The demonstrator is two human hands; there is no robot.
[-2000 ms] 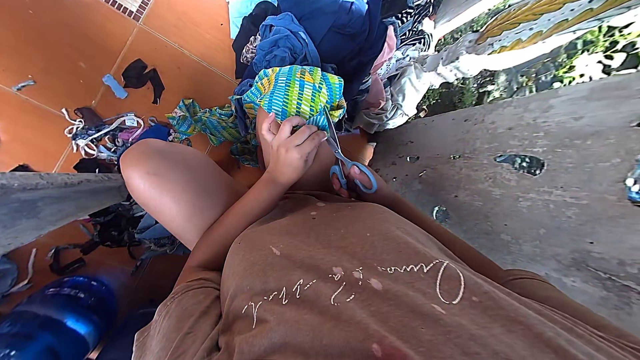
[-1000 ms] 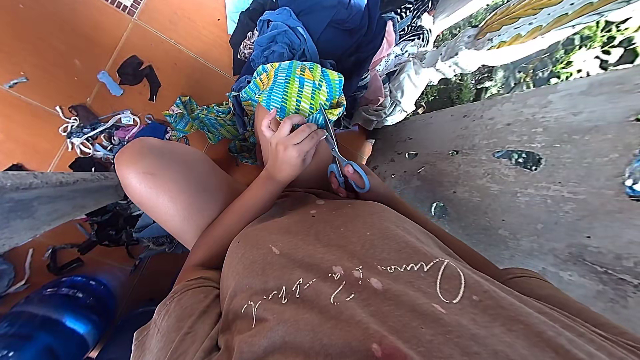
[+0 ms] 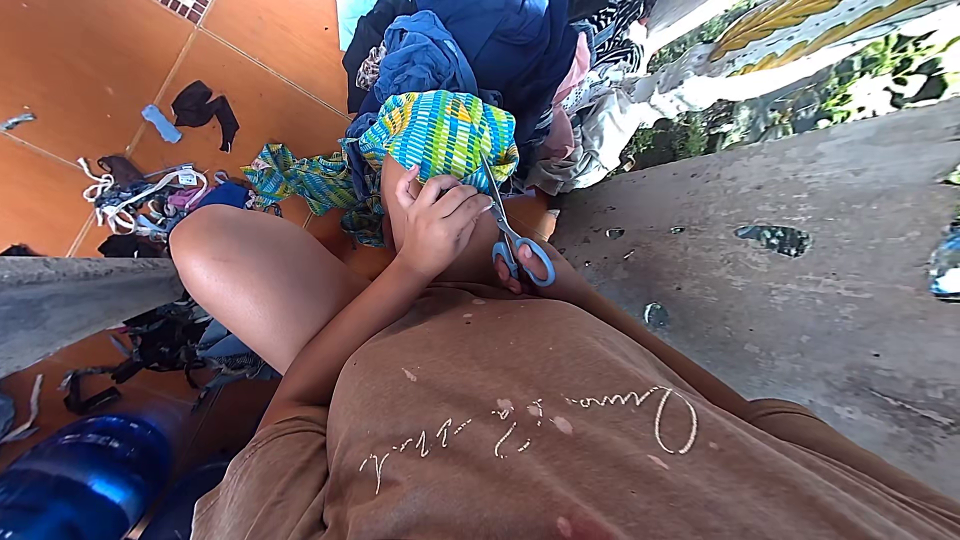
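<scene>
A blue, green and yellow patterned cloth (image 3: 450, 135) lies over my right knee. My left hand (image 3: 442, 225) holds its lower edge, fingers bent against the fabric. Fingers of my right hand (image 3: 521, 270) are in the light blue handle loops of a pair of scissors (image 3: 508, 229). The blades point up and away from me and lie at the cloth, just right of my left fingertips. Whether fabric sits between the blades is hard to tell. More of the same patterned fabric (image 3: 322, 180) hangs down to the floor left of that knee.
A heap of dark blue clothes (image 3: 510, 45) lies beyond the knee. Cloth scraps (image 3: 202, 109) and a tangle of cords (image 3: 142, 199) are on the orange tiles at left. A concrete surface (image 3: 750, 300) runs along the right. A blue plastic container (image 3: 82, 480) stands at lower left.
</scene>
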